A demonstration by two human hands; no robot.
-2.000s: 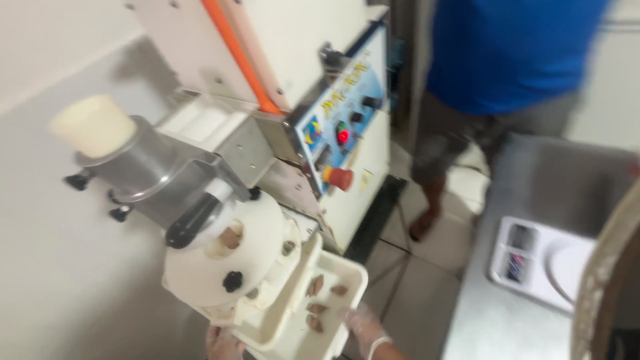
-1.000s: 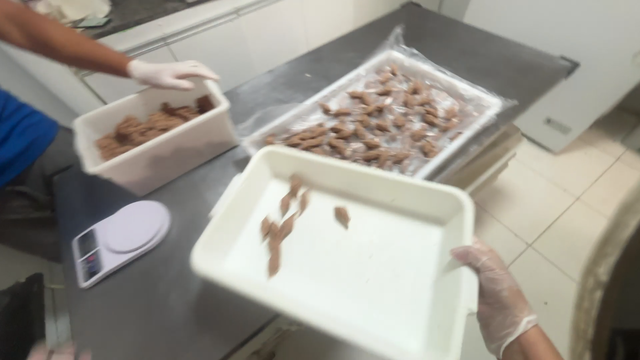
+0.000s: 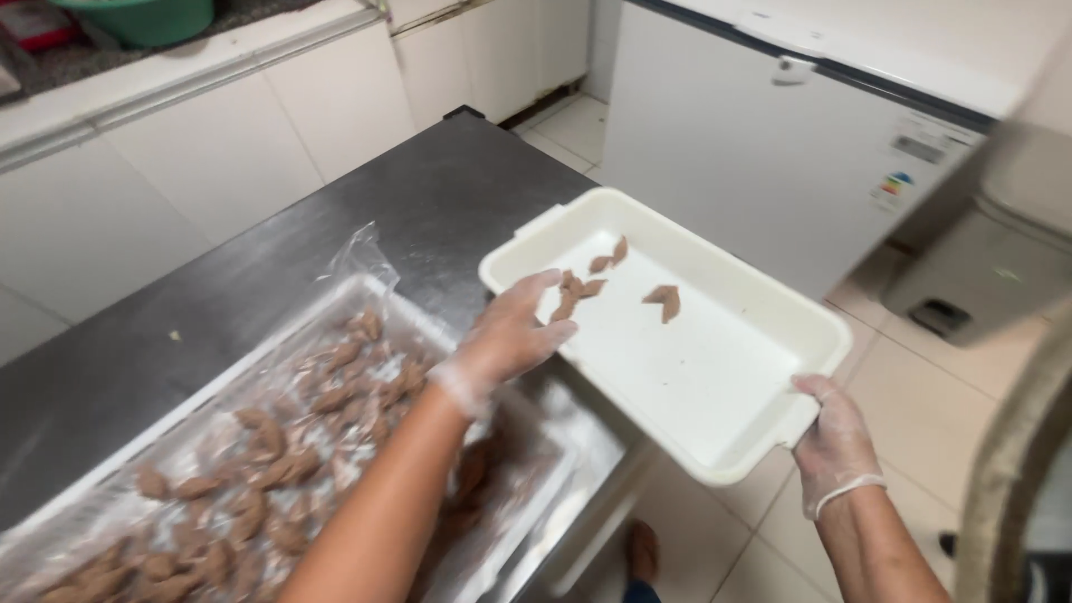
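A white plastic tray (image 3: 712, 368) is tilted over the table's right edge. My right hand (image 3: 837, 435), in a clear glove, grips its near right end. My left hand (image 3: 511, 335), also gloved, reaches over the tray's left rim with thumb and fingers apart, beside a small cluster of brown shaped dough pieces (image 3: 569, 297). Whether its fingertips touch them is not clear. Another brown piece (image 3: 666, 302) lies farther right in the tray. Below my left forearm, a larger white tray (image 3: 368, 289) lined with clear plastic film holds many similar brown pieces (image 3: 260, 435).
The trays are at a dark metal table (image 3: 402, 184). White cabinets (image 3: 209, 142) run behind it, under a counter with a green basin (image 3: 151, 21). A white chest freezer (image 3: 720, 142) stands beyond the table. A grey bin (image 3: 963, 276) is on the tiled floor at right.
My left hand has come into view over the held tray. The view has swung right along the table; the co-worker's gloved hand, the filled bin and the scale are out of view.
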